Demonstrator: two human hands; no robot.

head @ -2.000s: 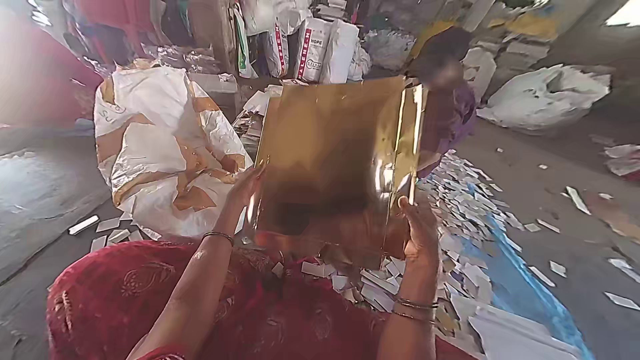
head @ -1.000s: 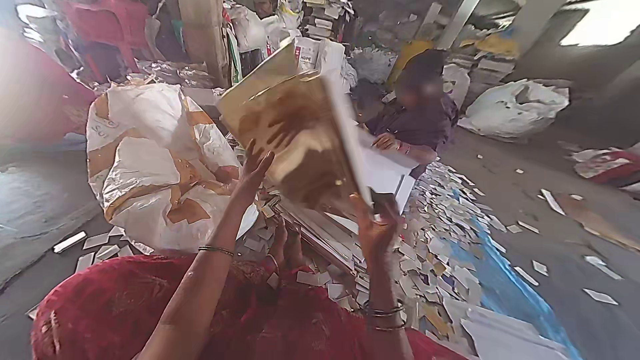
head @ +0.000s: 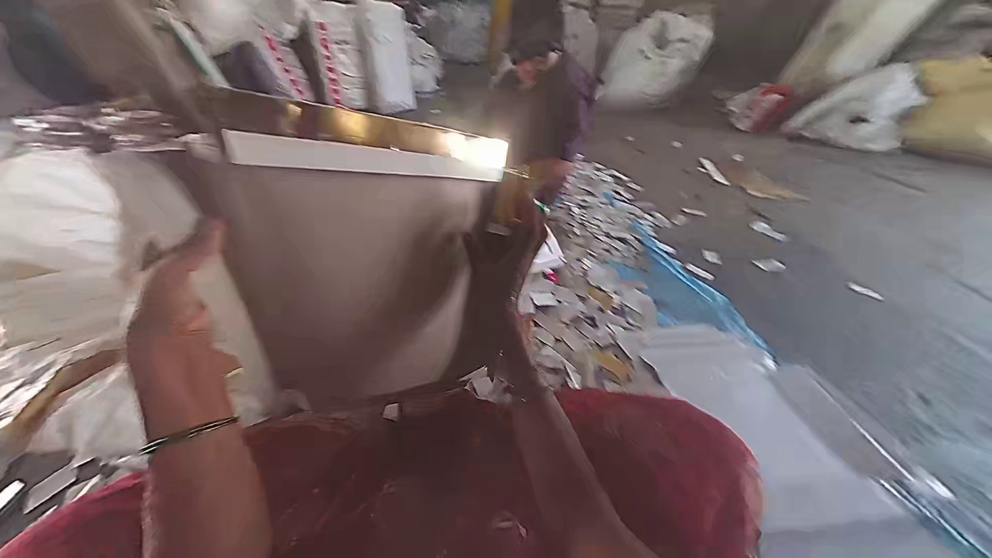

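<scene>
Between my two hands stands a large sheet of card [head: 349,279], its pale side facing me and a white folded strip along the upper edge. Behind that edge a shiny gold surface [head: 349,124] shows. My left hand [head: 182,287] is at the sheet's left edge, thumb up, fingers partly hidden and blurred. My right hand [head: 508,256] grips the right edge, in shadow. Below the sheet is the red patterned cloth [head: 666,465] over my lap.
A white sack [head: 62,225] lies at the left. Scattered card scraps [head: 589,287] and a blue plastic sheet [head: 690,287] spread at the right, with pale flat sheets [head: 721,387] nearer me. Another person [head: 546,101] is beyond the scraps.
The gold side of the card faced me two seconds ago; now its pale side does. The card was tilted one second ago and is now more upright. The view has turned right.
</scene>
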